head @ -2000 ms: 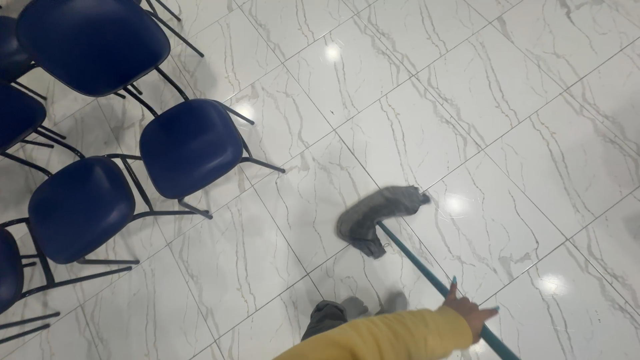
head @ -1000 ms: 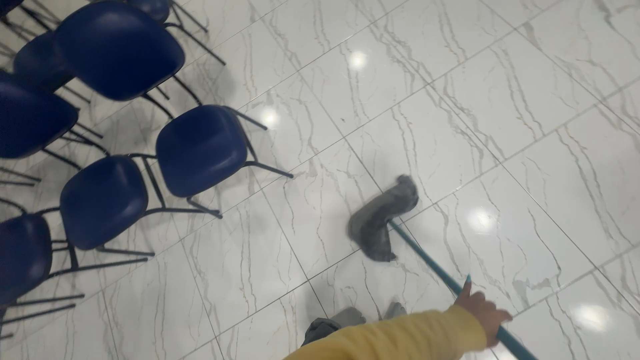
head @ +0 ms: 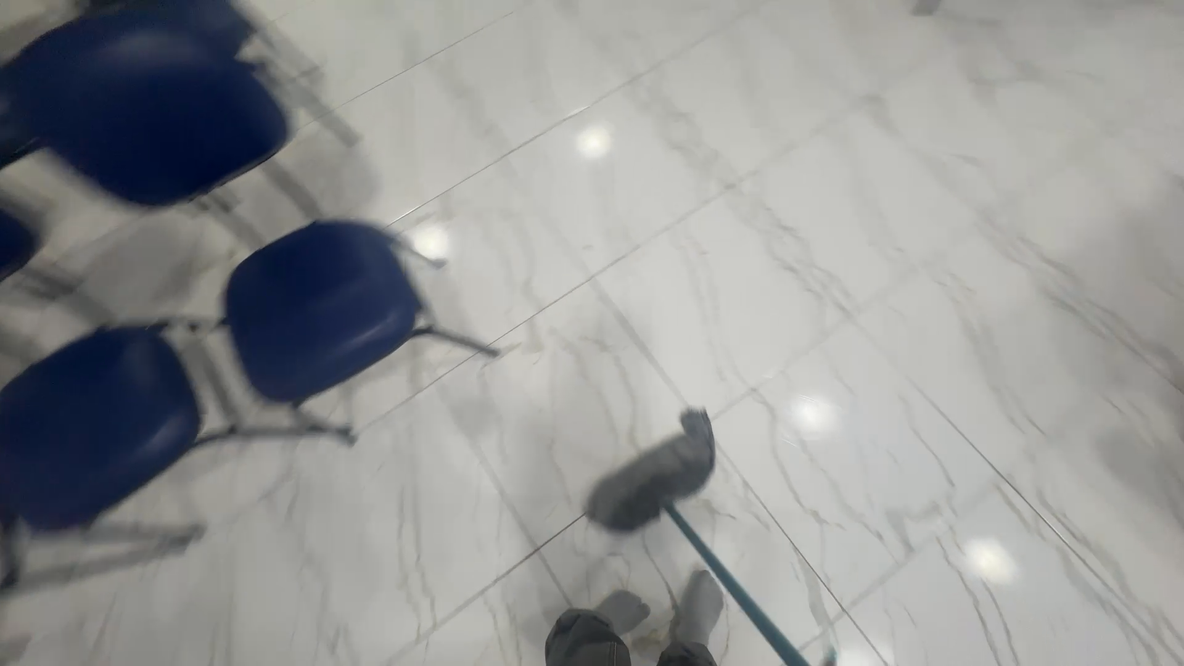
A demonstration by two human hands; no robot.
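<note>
A dark grey cloth mop head (head: 655, 474) lies on the marbled tile floor just ahead of my feet, somewhat blurred. Its teal handle (head: 735, 589) slants down to the right and leaves the bottom edge of the view. At that edge, beside the handle, a small teal tip shows, perhaps a fingernail, but neither of my hands can be made out. What holds the handle lies outside the frame.
Blue chairs with dark metal legs stand at the left; the nearest seat (head: 322, 310) has legs reaching toward the mop. Another seat (head: 97, 430) is beside it. My feet (head: 698, 606) are at the bottom. Ceiling lights reflect on the glossy floor (head: 906, 305).
The yellow-sleeved arm and the hand on the mop handle, seen in both earlier frames, have left the view. The mop head is now nearer my feet. The view has shifted.
</note>
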